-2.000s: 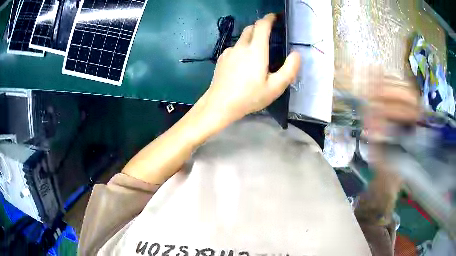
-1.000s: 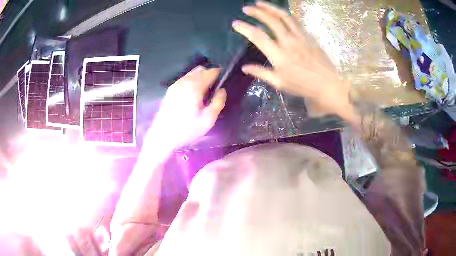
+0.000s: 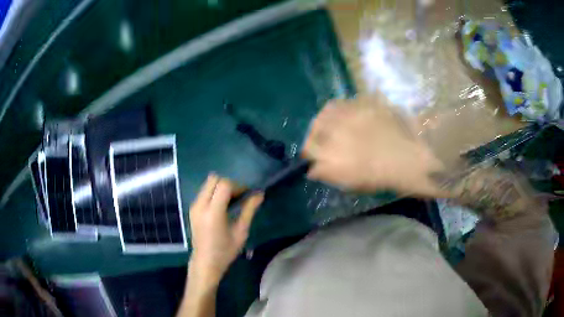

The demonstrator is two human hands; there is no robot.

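A thin black panel-sized piece [image 3: 278, 178], seen nearly edge-on, is held tilted over the green bench between my two hands. My left hand [image 3: 221, 217] grips its near left end, with fingers and thumb on either side. My right hand [image 3: 365, 145] is blurred and closed on its right end. A black coiled cable [image 3: 261, 140] lies just beyond it, blurred. The face of the held piece is hidden.
Overlapping solar panels [image 3: 150, 197] and black housings lie on the green bench [image 3: 204, 142] at left. A tan cardboard mat [image 3: 427, 68] is at upper right with a patterned cloth [image 3: 516, 71] on it. A pale rail curves across the far side. Another panel edge shows at lower left.
My right hand, open with spread fingers a second ago, is now closed on the piece. The white panel back seen earlier is out of sight. The view has shifted, and the bright glare is gone.
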